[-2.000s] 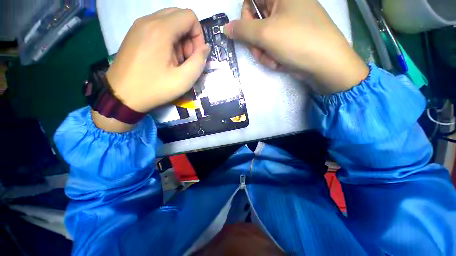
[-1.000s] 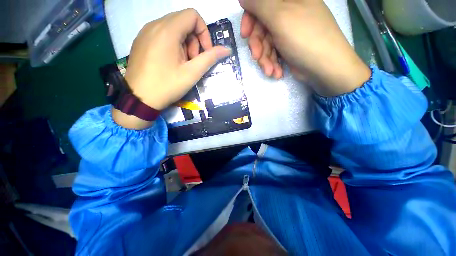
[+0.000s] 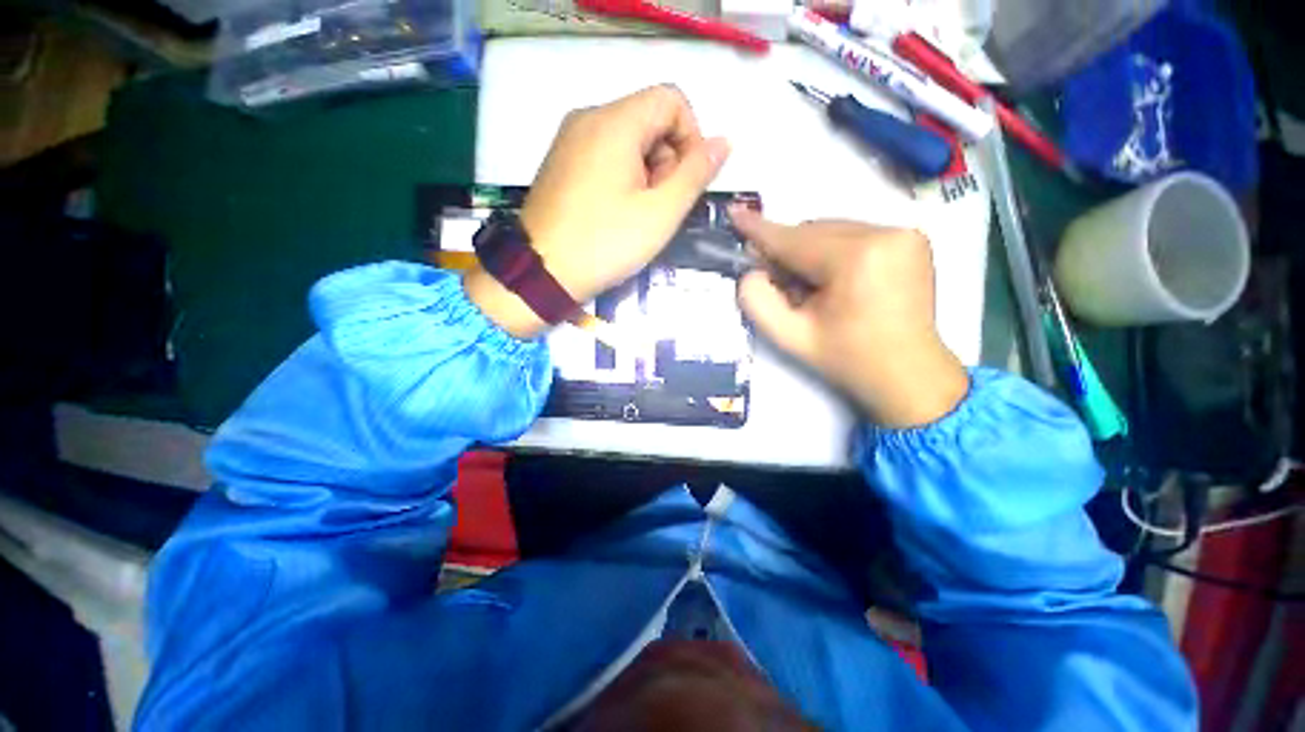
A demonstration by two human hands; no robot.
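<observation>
The opened tablet [image 3: 670, 406] lies on a white board [image 3: 802, 429], black-framed with silver-white areas inside and an orange-yellow flex cable [image 3: 591, 330]. My left hand [image 3: 608, 186] is over its upper left part, fingers curled, thumb and index close together; whether they pinch something small is not clear. My right hand [image 3: 852, 300] is at the tablet's upper right edge, index finger at the corner and thumb lower, beside the edge. A blurred greyish streak shows between them; I cannot tell whether it is a held tool. The left wrist covers part of the tablet.
A dark blue screwdriver [image 3: 890, 136] lies on the board's upper right. A paint marker [image 3: 895, 72] and red pens [image 3: 687, 23] lie along the far edge. A white cup [image 3: 1152, 250] and blue tray [image 3: 1159, 107] are at right. A clear parts case [image 3: 344, 50] is at far left.
The view has shifted, showing more of the bench's far side. My right hand has come back to the tablet's upper right corner from beside it. My left hand has lifted its thumb from the tablet's inside.
</observation>
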